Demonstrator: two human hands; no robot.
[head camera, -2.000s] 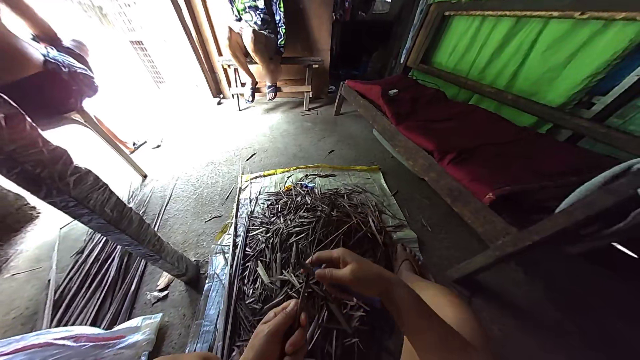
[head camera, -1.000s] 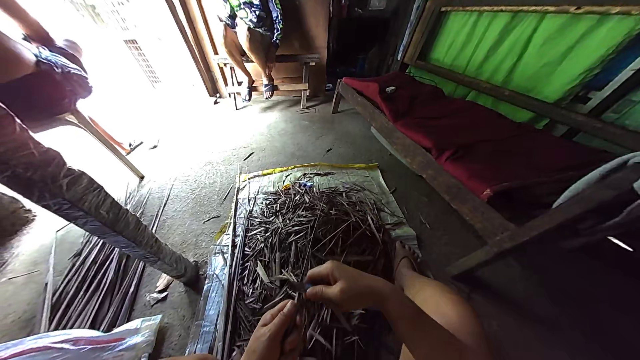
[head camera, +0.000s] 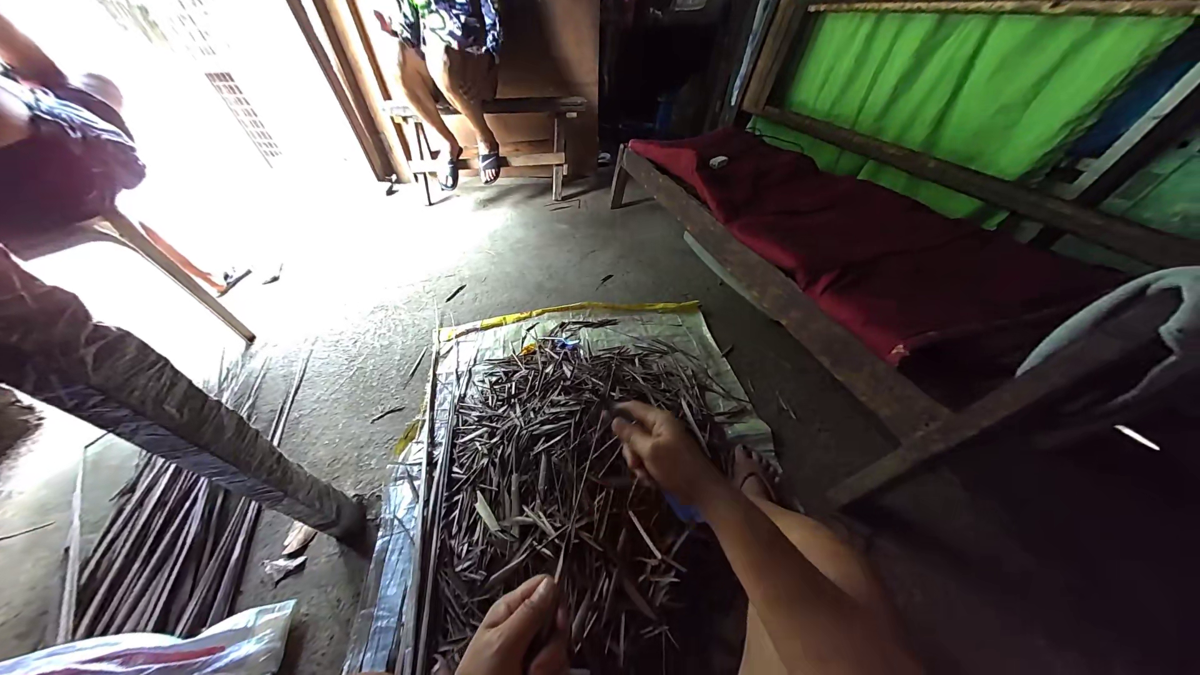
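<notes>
A heap of short, dark dried plant strips (head camera: 525, 422) lies on a pale woven sack (head camera: 656, 328) spread on the floor. My left hand (head camera: 520, 628), at the bottom centre, is closed on a thin strip that rises from its fingertips over the heap. Higher and to the right, my right hand (head camera: 661, 450) is curled above the heap, with something small and dark at its fingertips. A blue object (head camera: 682, 508) shows under its palm; what it is I cannot tell. Long thin strips (head camera: 436, 469) run along the sack's left edge.
A bundle of long dried strips (head camera: 169, 544) lies left, beyond a wrapped post (head camera: 197, 441). A wooden bench with red cloth (head camera: 825, 244) stands right. One person sits on a far bench (head camera: 534, 105), another at upper left. A plastic sack (head camera: 216, 642) is at lower left.
My right hand has moved up and away from my left hand, which it was close to a second ago. The left hand stays low at the near side of the heap.
</notes>
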